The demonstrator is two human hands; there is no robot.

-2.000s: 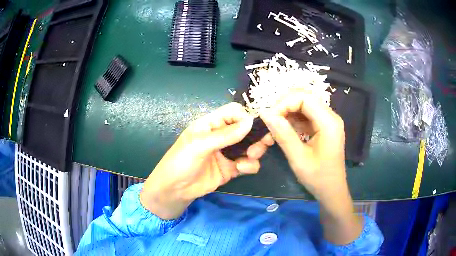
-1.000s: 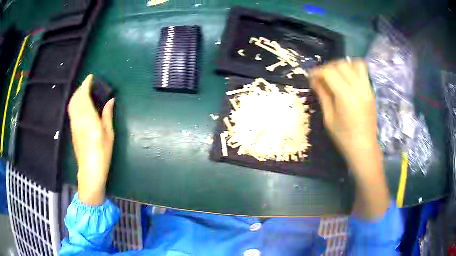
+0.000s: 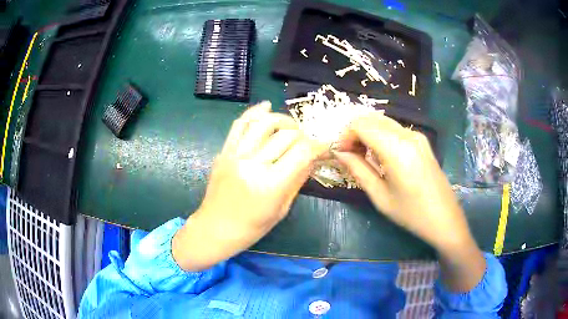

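My left hand and my right hand meet fingertip to fingertip over the near tray. Their fingers are bent and close together. Any part between them is too small or hidden to tell. The heap of long white pins lies in the near tray, partly covered by both hands. The far tray lies beyond it, with white pins and tiny pale clips scattered in it.
A large black housing stack stands upper centre. A small slanted housing group lies at left. The long compartment tray runs down the left edge. Crumpled clear plastic bags lie at right. Tiny pale bits are scattered on the green bench.
My left hand has left the small housing group and moved right to the near tray. My right hand has moved left and down from the far tray's edge to meet it.
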